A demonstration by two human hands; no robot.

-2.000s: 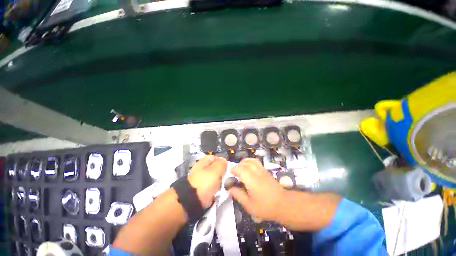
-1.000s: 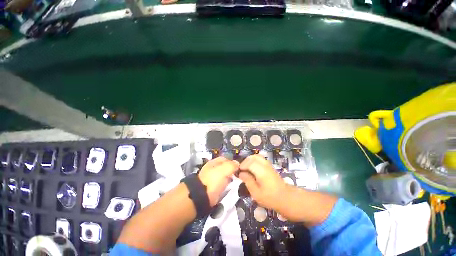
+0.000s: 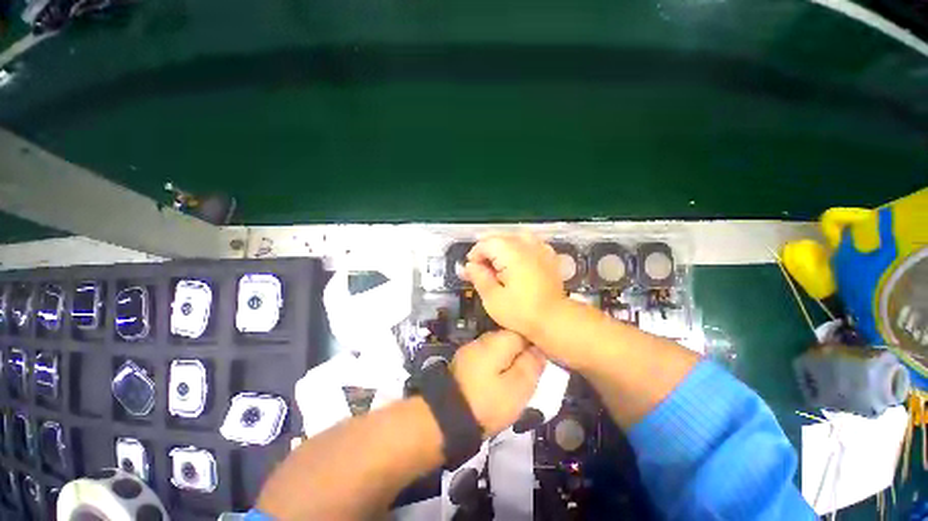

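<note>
The clear blister tray [image 3: 695, 328] holds rows of black watch modules [image 3: 656, 267], several with pale round pads on their backs. My right hand [image 3: 517, 285] is over the top-left module of the tray, thumb and fingertips pinched together. A small pale edge shows at the fingertips, too small to tell if it is a pad. My left hand [image 3: 499, 379] is closed on the release liner strip [image 3: 549, 395], just below my right wrist. The strip has dark round pads and hangs down over the lower modules.
A black foam tray [image 3: 236, 364] with silver-white cases lies left. Blank curled liner [image 3: 356, 317] sits between trays. A pad roll [image 3: 110, 501] is at bottom left. A yellow and blue fan [image 3: 873, 254], grey-white cylinder [image 3: 850, 377] and white paper [image 3: 853, 458] are right. The green conveyor [image 3: 458, 122] lies beyond.
My right hand has moved away from my left and up to the top-left module. My left hand has moved slightly right and down, still with the strip. The view has shifted.
</note>
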